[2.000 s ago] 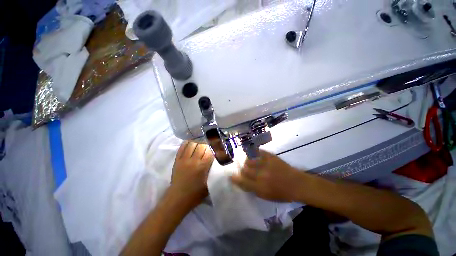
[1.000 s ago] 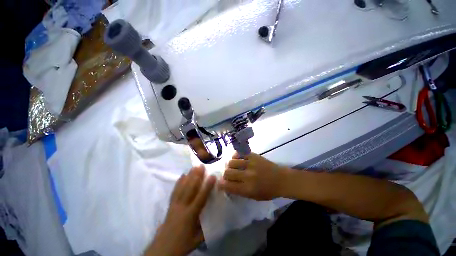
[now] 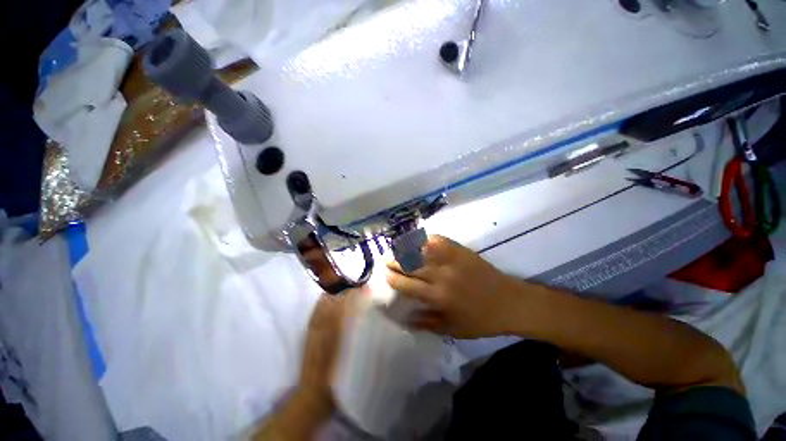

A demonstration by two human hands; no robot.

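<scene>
A white garment piece (image 3: 233, 319) lies spread under the needle area and to its left. The white sewing machine (image 3: 388, 103) crosses the view above it, with a bright light at the needle. My right hand (image 3: 461, 288) is just right of the needle area, fingers bent on the cloth's edge. My left hand (image 3: 323, 344) is blurred, below the shiny thread take-up guard (image 3: 323, 263), on the cloth; its fingertips are lost in glare and its grip is unclear. The presser foot and needle are mostly hidden.
Thread snips (image 3: 664, 183) lie on the machine bed, right of the needle. Red-orange-handled scissors (image 3: 735, 198) are at the right edge, above a red item (image 3: 724, 265). A plastic-wrapped brown packet (image 3: 142, 142) is at upper left. Blue tape (image 3: 90, 323) and hanging cloth (image 3: 39, 327) are left.
My left hand has moved up toward the guard from its lower, flatter position a second ago. My right hand has stayed beside the needle area. The view has shifted slightly.
</scene>
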